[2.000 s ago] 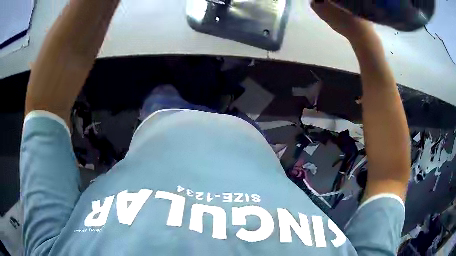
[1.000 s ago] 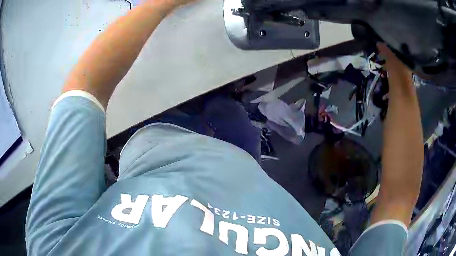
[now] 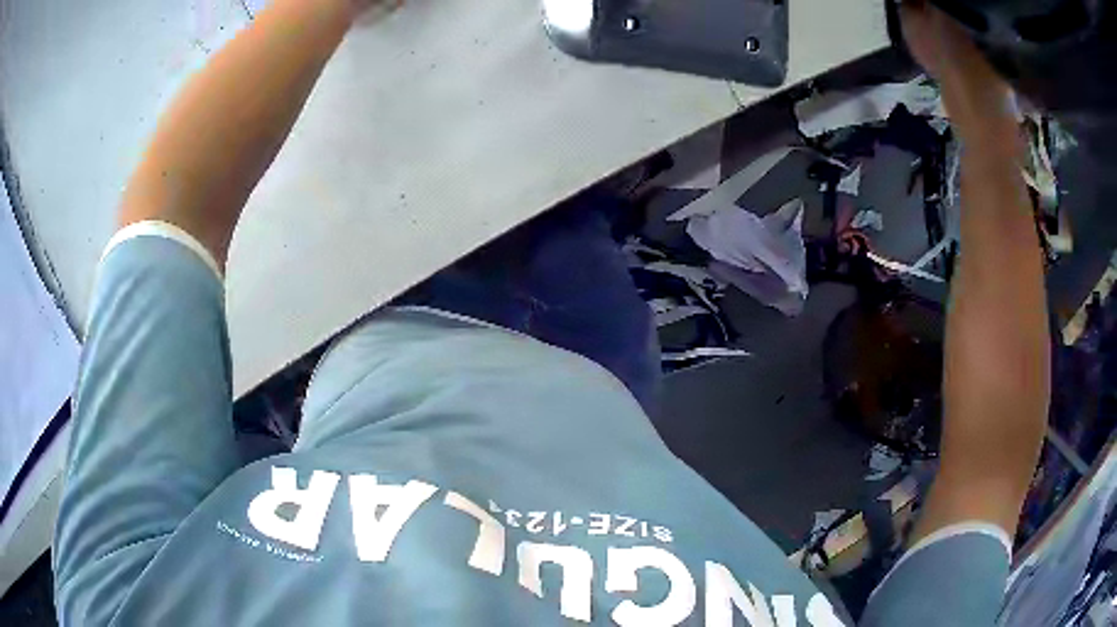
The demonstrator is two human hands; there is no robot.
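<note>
The grey metal base plate point(image 3: 698, 34) of the cutting machine lies on the off-white table at the top edge, its upper part cut off. The machine's dark housing point(image 3: 1041, 37) fills the top right corner. My right hand point(image 3: 933, 34) is at the dark handle beside the housing, partly hidden and cut off by the top edge; it appears closed on it. My left hand point(image 3: 377, 7) is barely in view at the top edge over the table, its fingers out of the picture. No fabric shows at the plate.
The off-white table point(image 3: 404, 159) has its front edge running diagonally before my body. A pale sheet with a dark edge point(image 3: 31, 355) lies at the far left. Scraps, a crumpled pale piece point(image 3: 753, 251) and a round dark object point(image 3: 888, 367) are on the floor.
Since two seconds ago the view has turned, so the table edge slants. The machine has moved right relative to my body. In the last second, plate and both hands moved up in the picture.
</note>
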